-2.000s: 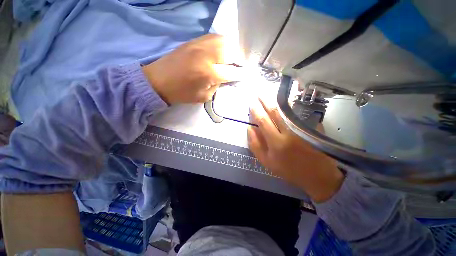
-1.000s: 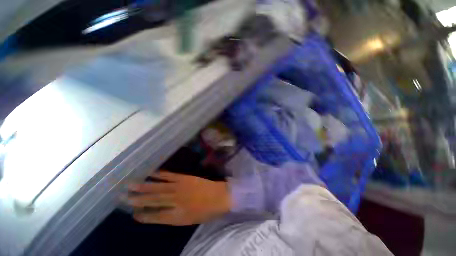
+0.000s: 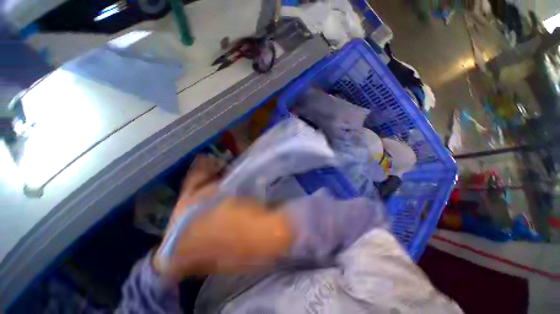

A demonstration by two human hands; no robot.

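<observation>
A light blue-grey cloth piece (image 3: 279, 150), folded or stacked, stands up between my hands, over my lap and beside the basket's near side. My left hand (image 3: 198, 178) is behind the cloth and grips it, partly hidden by it. My right hand (image 3: 230, 236) is blurred and lies over the cloth's lower end; its fingers cannot be made out clearly.
A blue lattice basket (image 3: 439, 153) with greyish and light blue pieces stands right of the table edge (image 3: 202, 101). On the table lie reddish-handled snips (image 3: 252, 52), a pale blue scrap (image 3: 132, 73) and a green-handled tool (image 3: 181, 21).
The view has swung right, from the needle area to the basket. My left hand has come into view with the cloth piece, which did not show in my hands one second ago.
</observation>
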